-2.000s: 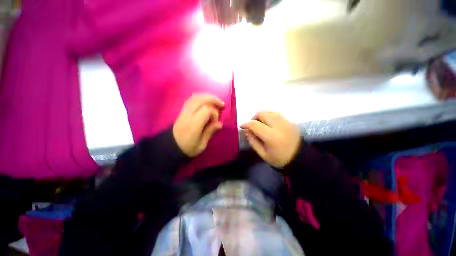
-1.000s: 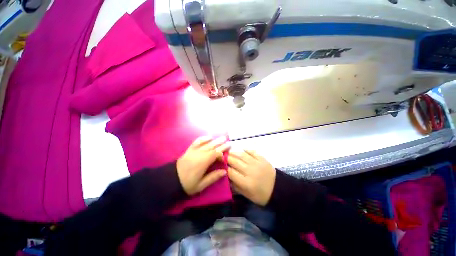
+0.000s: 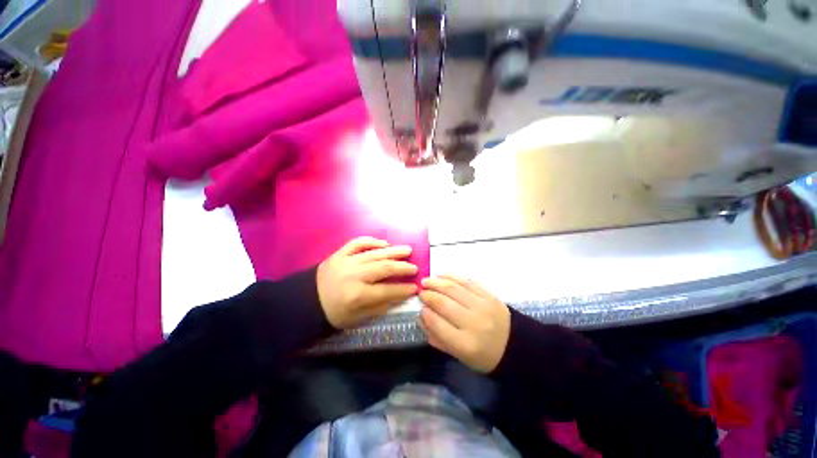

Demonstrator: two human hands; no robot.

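Note:
The magenta garment panel lies bunched from the needle area toward the table's front edge, its left part folded. My left hand lies on its near end with fingers together, holding the cloth. My right hand pinches the panel's right edge near the near corner, fingertips beside my left fingertips. The lockstitch machine, white with a blue stripe, stands above and to the right. White-pink glare hides the needle and presser foot.
Stacked magenta panels lie at the left. Red-brown rings sit at the bed's right end. A blue crate with magenta pieces is at lower right. A ruler-like tape runs along the table's front edge.
The panel has advanced under the machine; its near end has drawn up from the lap onto the table. My right hand has come from apart to gripping the edge. The view has shifted.

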